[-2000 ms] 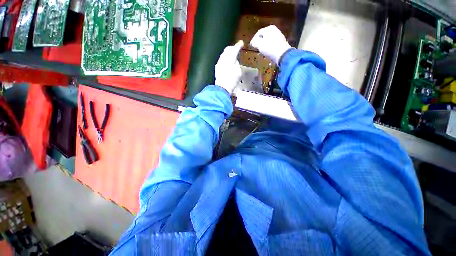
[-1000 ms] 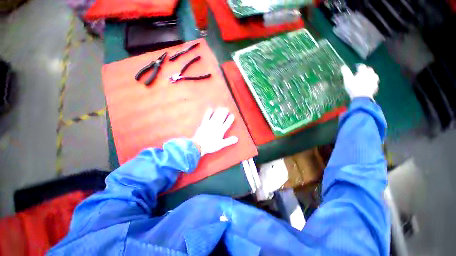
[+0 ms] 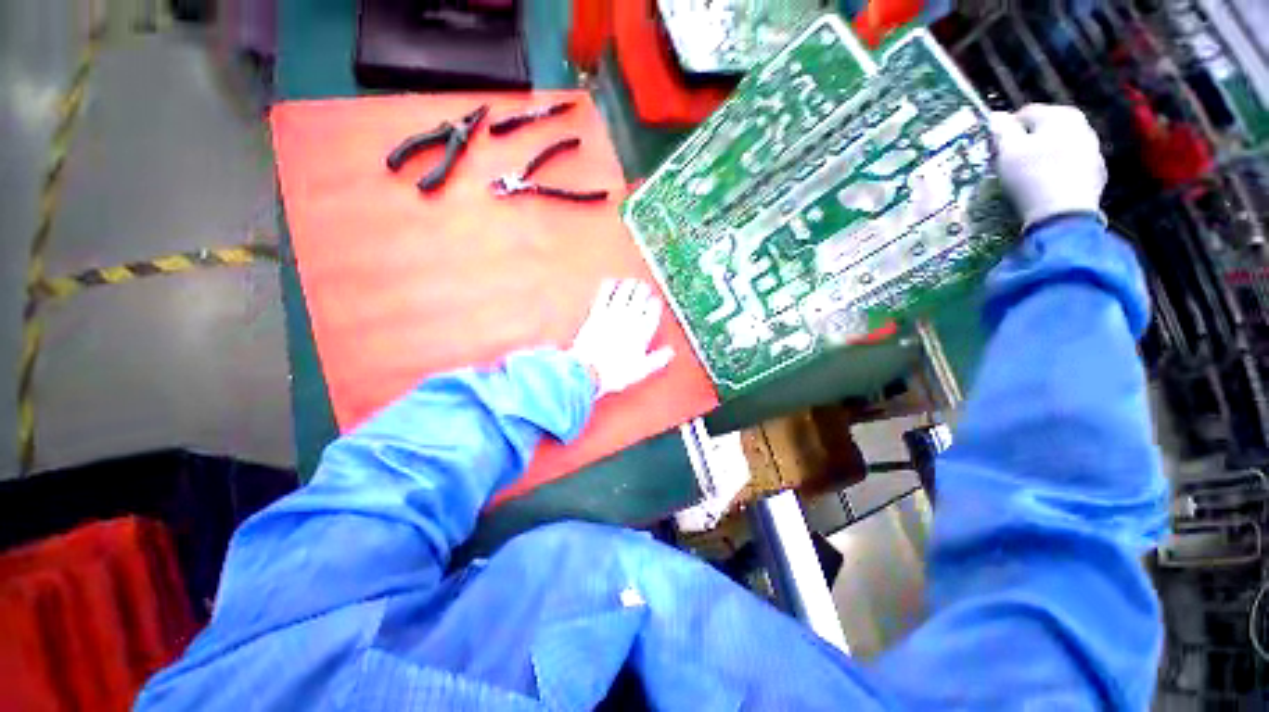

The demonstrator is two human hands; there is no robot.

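Observation:
A green power supply board [image 3: 821, 209] shows its solder side, its left edge over the edge of the red mat [image 3: 432, 292]. My right hand [image 3: 1051, 163], in a white glove, grips the board's upper right edge; the fingers behind the board are hidden. My left hand [image 3: 622, 337], also gloved, lies on the mat with fingers spread, close to the board's left edge, and holds nothing. Diagonal cutters [image 3: 553, 177], long-nose pliers [image 3: 443, 149] and a thin dark tool [image 3: 530, 117] lie at the top of the mat.
A black tray [image 3: 443, 45] stands beyond the mat. Another board [image 3: 738, 31] lies at the top near red sheets. Below the bench edge are brown cardboard [image 3: 800, 454] and a metal rail [image 3: 800, 568]. Black racks [image 3: 1197, 251] stand at the right. Yellow-black tape [image 3: 153, 267] marks the floor.
From one second ago, the board has turned and moved left toward the mat, with my right hand now gripping its edge. My left hand stays on the mat. Two seconds ago both hands were over the cardboard area.

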